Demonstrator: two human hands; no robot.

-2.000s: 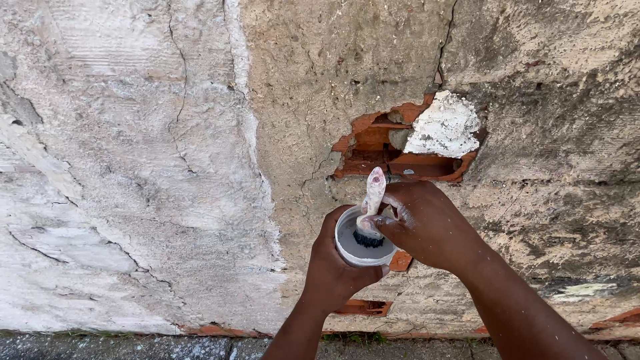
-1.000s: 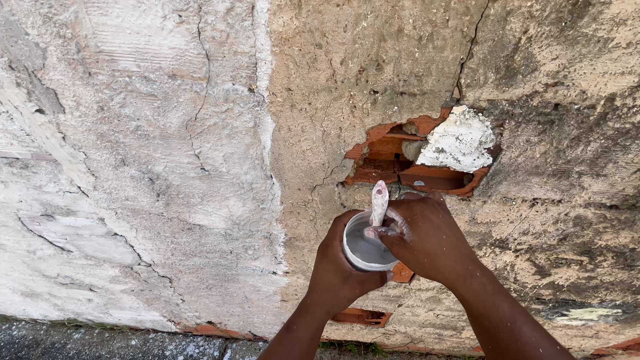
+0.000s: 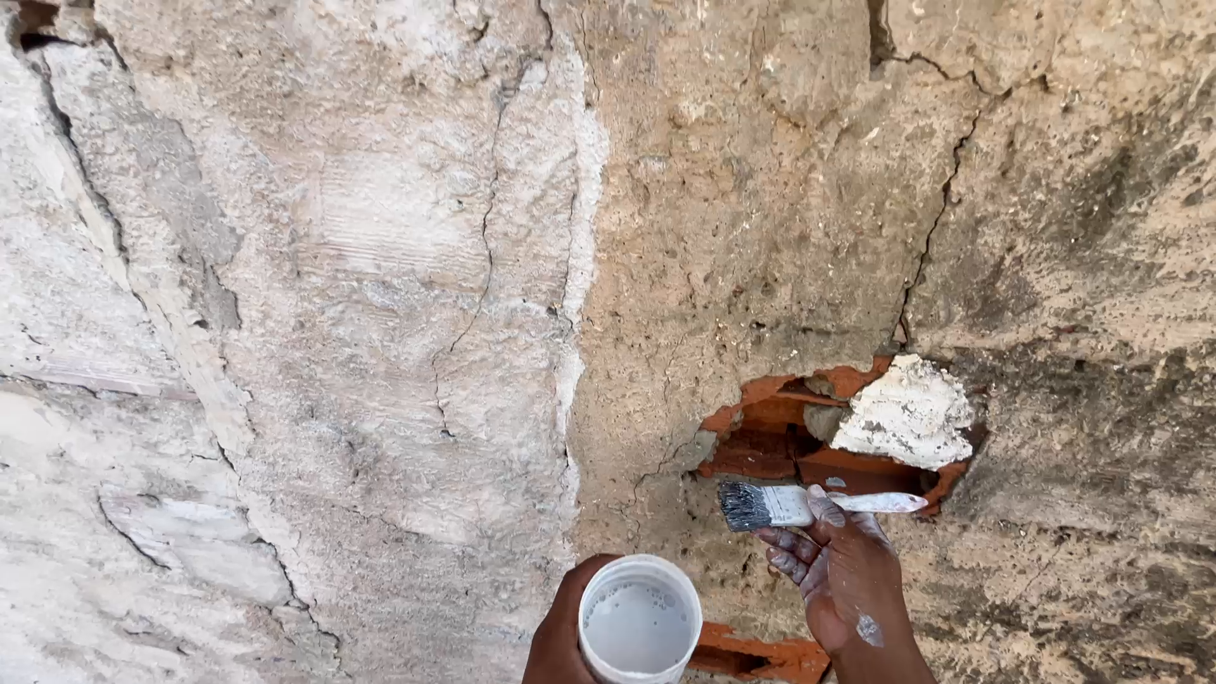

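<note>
My left hand (image 3: 560, 627), at the bottom centre, is closed around a white plastic tub (image 3: 692, 627) of thin whitish liquid with bubbles on top. Up and to the right of it, my right hand (image 3: 841, 570) grips a paintbrush (image 3: 788, 505) by its paint-smeared handle. The brush lies level, its dark wet bristles pointing left, just below a hole in the wall; whether it touches the wall I cannot tell. Whitish smears mark my right fingers and wrist. The plastered wall (image 3: 684, 266) fills the view, whitish on the left and bare tan on the right.
Broken hollow red brick (image 3: 760, 432) shows inside the hole, with a white lump (image 3: 907, 413) lodged at its upper right. A second patch of exposed brick (image 3: 798, 655) sits low, right of the tub. Long cracks (image 3: 936, 223) run through the plaster.
The brush, upright in the tub before, is now out of it and held level to the right. My hands have moved apart. The view has shifted up the wall.
</note>
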